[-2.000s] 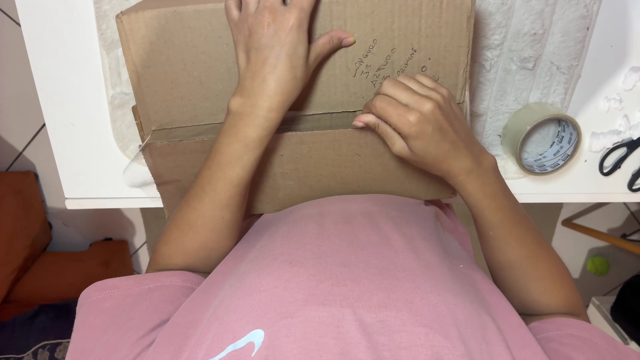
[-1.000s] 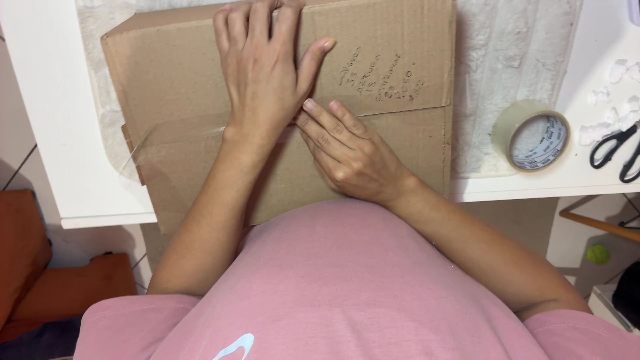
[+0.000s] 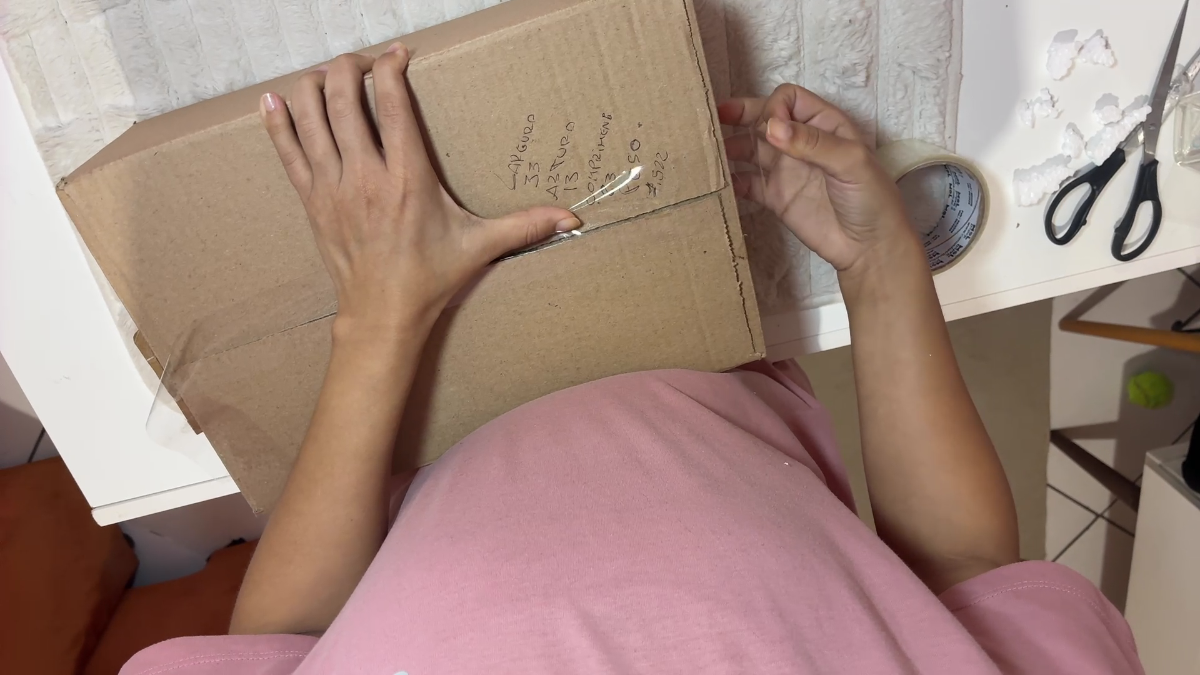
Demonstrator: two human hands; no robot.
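Observation:
A closed cardboard box (image 3: pixel 581 309) with handwriting on top lies tilted at the table's edge, against my pink shirt. My left hand (image 3: pixel 375 197) is spread flat on its lid, fingertips over the far edge and thumb on the seam between the flaps. From under that thumb a strip of clear packing tape (image 3: pixel 609 192) runs right to my right hand (image 3: pixel 820 178), whose fingers pinch its end just beyond the box's right edge. Another piece of clear tape (image 3: pixel 178 366) covers the seam at the left and hangs loose past the box's side.
A roll of clear packing tape (image 3: pixel 975 220) stands at the right behind my right wrist. Black-handled scissors (image 3: pixel 1111 183) and white foam-like scraps (image 3: pixel 1041 178) lie farther right. Under the box is a fluffy white cover (image 3: pixel 844 56) on the white table (image 3: pixel 56 375).
The gap between the flaps, seen two seconds ago, is now closed. My right hand has moved from the seam to beyond the box's right edge with the tape strip. My left hand stays on the lid.

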